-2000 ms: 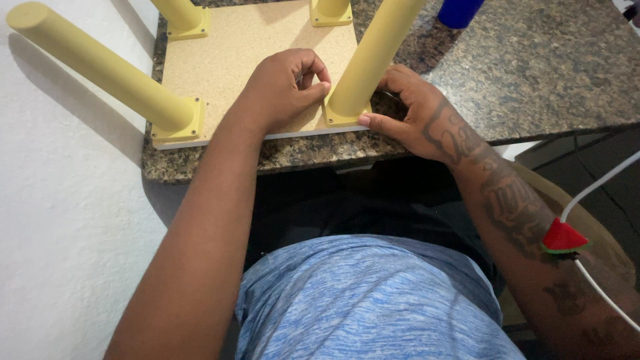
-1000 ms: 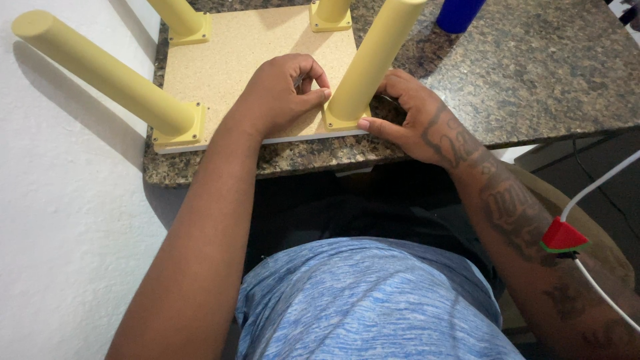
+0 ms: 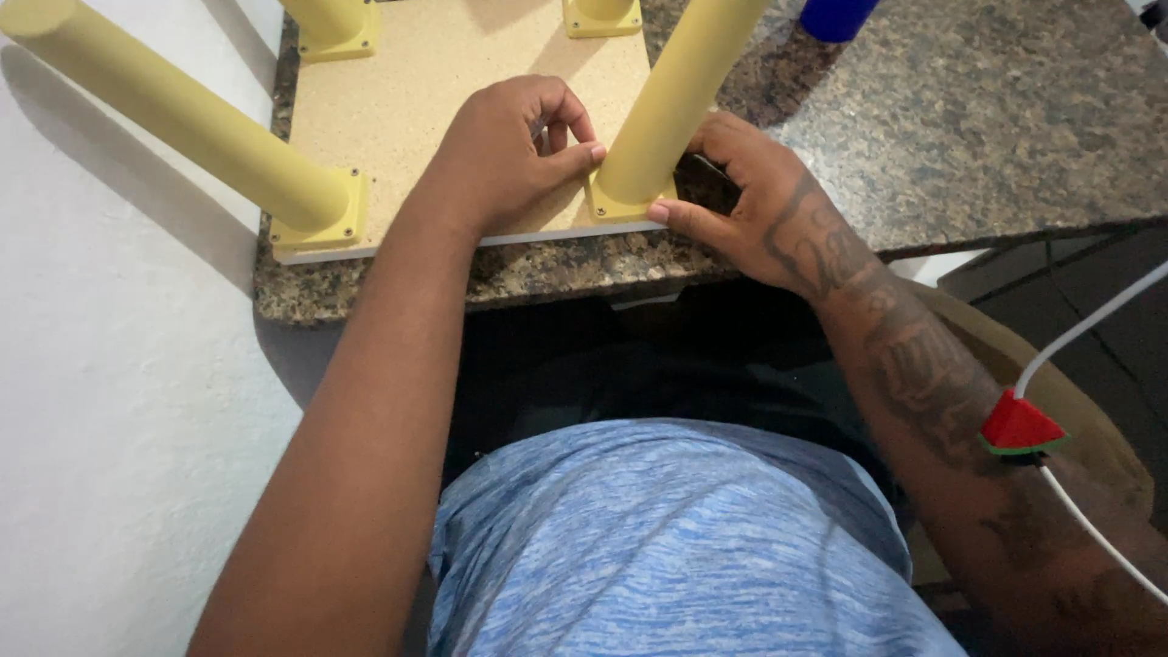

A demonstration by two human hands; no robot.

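A particleboard panel (image 3: pixel 401 119) lies on the counter with several yellow round legs standing on it, each on a square base plate with screws. My left hand (image 3: pixel 525 151) is bent at the left of the near right leg (image 3: pixel 671 100), thumb and a fingertip together by its base plate; whether a small thing is between them cannot be seen. On the right side of that leg, my right hand (image 3: pixel 744 192) has its thumb at the plate's corner and its fingers partly behind the leg, steadying or touching it. The near left leg (image 3: pixel 201 137) leans leftward in view.
The panel rests on a speckled granite counter (image 3: pixel 967 137) beside a white wall (image 3: pixel 119 365). A blue cup (image 3: pixel 837 14) stands at the back. A white cord with a red and green piece (image 3: pixel 1022 424) runs over my right forearm.
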